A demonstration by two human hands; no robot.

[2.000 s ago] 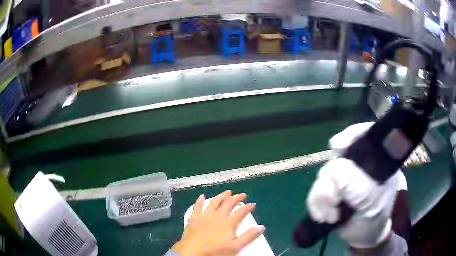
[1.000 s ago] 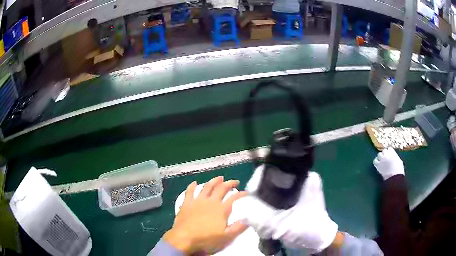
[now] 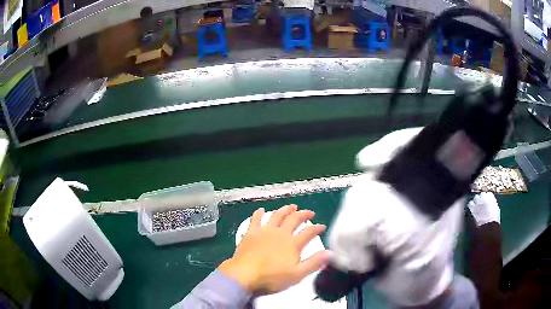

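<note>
My bare left hand [image 3: 275,250] lies flat with spread fingers on a white housing [image 3: 296,296] at the bottom middle. My white-gloved right hand [image 3: 396,235] is closed around the black electric screwdriver [image 3: 447,154], which is tilted with its cord end up to the right. The driver's lower end is over the right side of the housing; whether the bit touches a screw cannot be told. A clear screw bin [image 3: 179,217] with small silvery screws stands left of my left hand.
A white appliance with a slotted grille [image 3: 75,241] stands at the left. A pale rail [image 3: 272,192] separates bench and conveyor. At the right are a neighbour's gloved hand [image 3: 484,209], a small-parts tray [image 3: 500,180] and a clear tub [image 3: 531,164]. Black driver cord loops overhead.
Since one second ago, my right hand and the driver have moved right, and the driver has gone from nearly upright to tilted right. My left hand remains on the housing.
</note>
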